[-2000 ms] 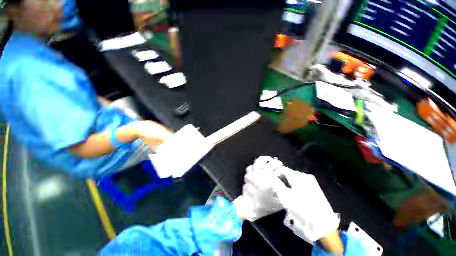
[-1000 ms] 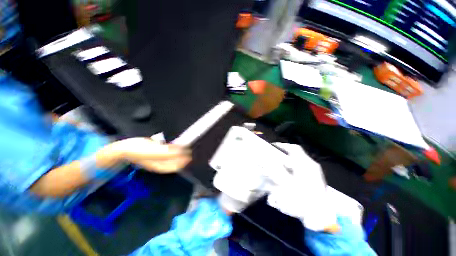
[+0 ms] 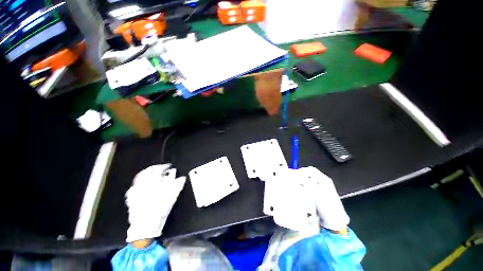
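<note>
Two flat white set-top boxes with dark corner spots, one left (image 3: 214,181) and one right (image 3: 263,157), lie on the black mat (image 3: 365,127). My gloved right hand (image 3: 325,198) holds a third white box (image 3: 286,200) by its right side, at the mat's front edge. Its upper edge overlaps the right box; my glove hides part of it. My gloved left hand (image 3: 152,198) is over the mat, left of the boxes. Its fingers point forward, with a dark spot by the fingertips. I cannot tell if it holds anything.
A black remote control (image 3: 327,140) and a blue pen (image 3: 295,152) lie behind the boxes. Partitions with white strips (image 3: 95,188) (image 3: 416,114) stand on both sides. Behind are a shelf with papers (image 3: 227,55), a black device (image 3: 309,69) and orange-red pads (image 3: 373,53).
The view has swung right; the other worker is out of view. My hands, together on a box before, are now apart. My left hand has left the box, and two boxes lie between my hands.
</note>
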